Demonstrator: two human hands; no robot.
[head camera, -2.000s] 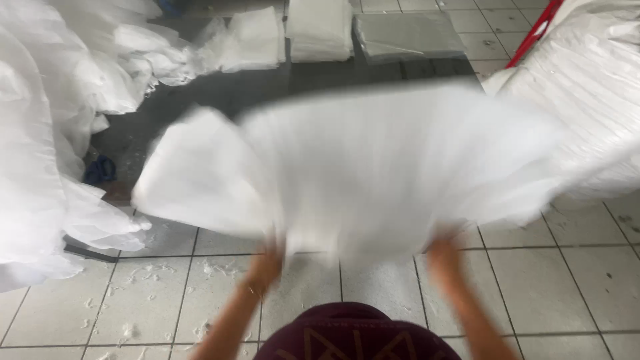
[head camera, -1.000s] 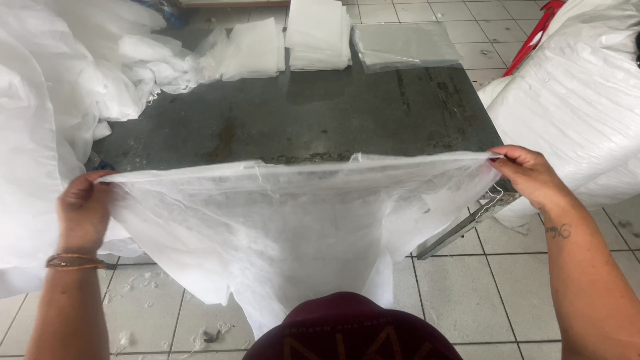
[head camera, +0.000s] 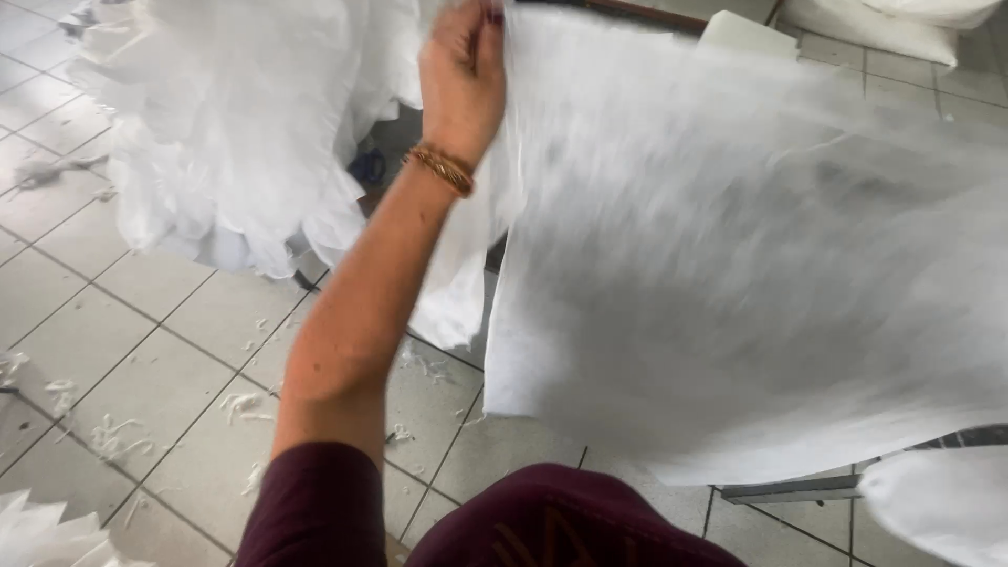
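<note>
My left hand (head camera: 465, 75), with a braided bracelet at the wrist, is raised at the top centre and closed on the edge of a thin white fabric sheet (head camera: 709, 260). The sheet spreads to the right, blurred by motion, and covers most of the table. Its lower left corner hangs over the tiled floor. My right hand is out of view. Left of my left hand lies a large heap of white fabric (head camera: 244, 118), hanging down over the table's side.
A metal table bar (head camera: 791, 490) shows at the lower right, beside a white bundle (head camera: 945, 500). Thread scraps (head camera: 118, 437) litter the floor tiles. A dark blue object (head camera: 368, 165) is by the heap. White sacks (head camera: 874, 27) stand at the top right.
My left hand has moved up and away from me with the sheet, which now spreads over the table. My right hand has left the view. The view has swung left.
</note>
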